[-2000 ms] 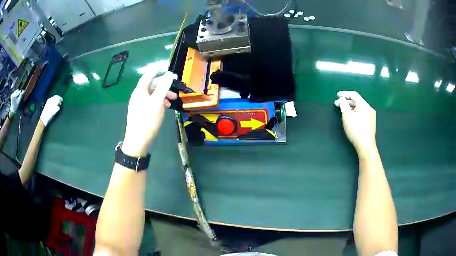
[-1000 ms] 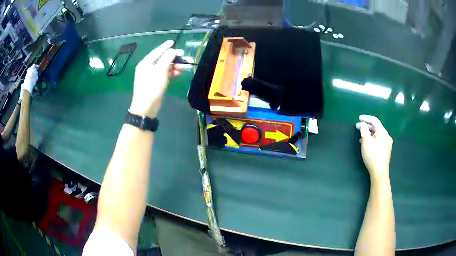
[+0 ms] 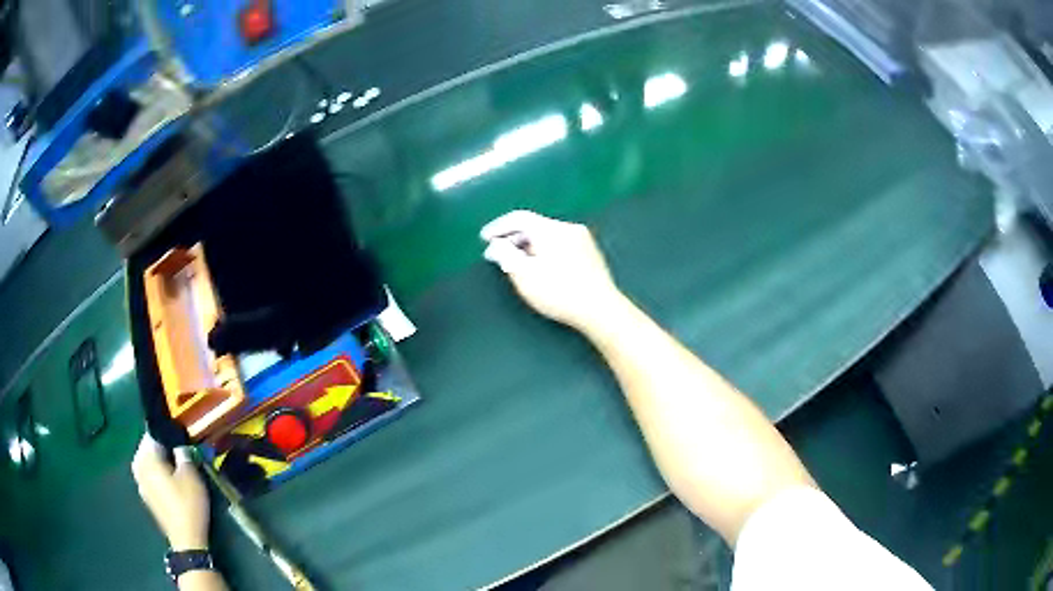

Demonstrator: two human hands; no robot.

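The orange nest [image 3: 185,341] lies on the black pad [image 3: 271,237] at the left of the press; its long recess shows, and I cannot tell whether a frame lies in it. The grey press head [image 3: 156,202] is behind the nest, clear of it. The front panel has a round red button [image 3: 286,431]. My left hand [image 3: 173,491] is at the press's front left corner, its fingertips partly hidden against the side; no held part shows. My right hand [image 3: 549,266] is over the green surface, right of the press, with curled fingers and no visible part in it.
A thin black frame [image 3: 87,387] lies on the green surface [image 3: 554,404] at the left, with another dark frame-like outline [image 3: 25,427] beyond it. A blue control box [image 3: 248,35] stands behind the press. Small white pieces [image 3: 346,102] lie behind the pad.
The view has turned right, so the press appears farther left. My left hand has moved from above the surface to the press's side; the dark part at its fingers no longer shows.
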